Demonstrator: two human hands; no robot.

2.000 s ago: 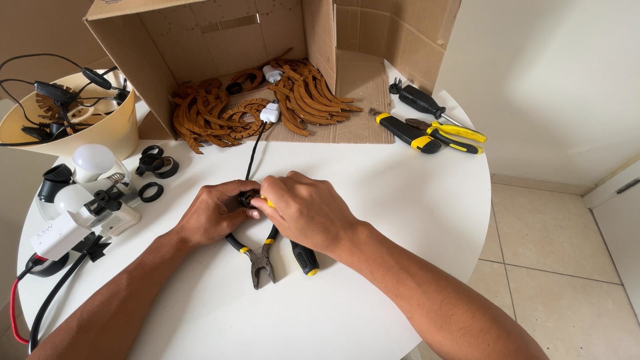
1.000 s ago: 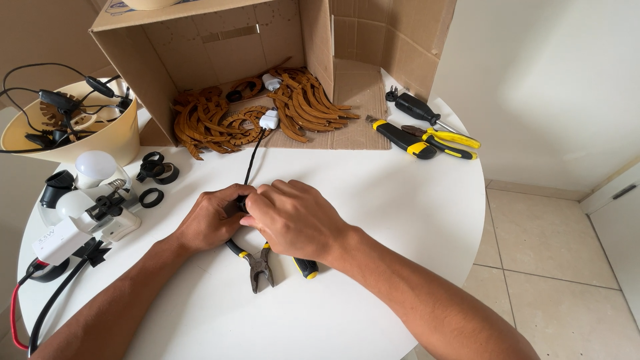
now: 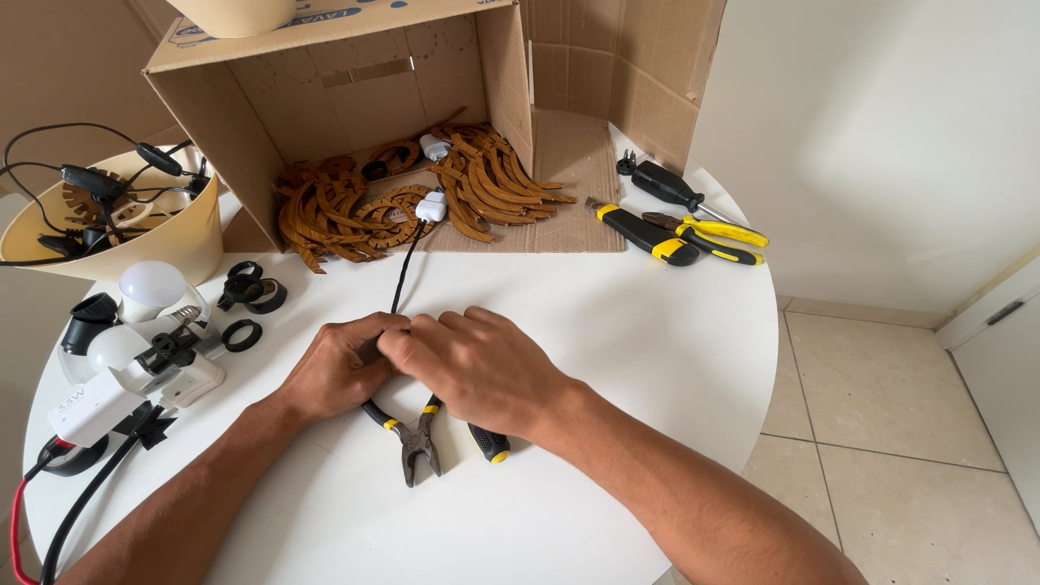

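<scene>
My left hand point(image 3: 337, 366) grips a small black part point(image 3: 370, 351), mostly hidden by fingers. My right hand point(image 3: 479, 370) touches it from the right, fingers curled; whether they pinch a tool or the part is hidden. A black cord point(image 3: 404, 272) runs from my hands up to a white plug or adapter point(image 3: 431, 206) at the box's front. Pliers point(image 3: 418, 443) with black and yellow handles lie just below my hands, jaws toward me and slightly apart. A black handle with a yellow end point(image 3: 489, 443) sticks out beneath my right hand.
A cardboard box point(image 3: 508, 89) holds brown curved pieces point(image 3: 487, 191). To its right lie a screwdriver point(image 3: 662, 183), a utility knife point(image 3: 642, 233) and yellow-handled pliers point(image 3: 723, 231). At left are a tub of cords point(image 3: 195, 244), bulbs point(image 3: 152, 283), a white charger point(image 3: 96, 408) and black tape rolls point(image 3: 266, 296).
My right hand has shifted slightly on the part; the yellow bit seen at its fingertips two seconds ago no longer shows. The tools on the table have stayed put.
</scene>
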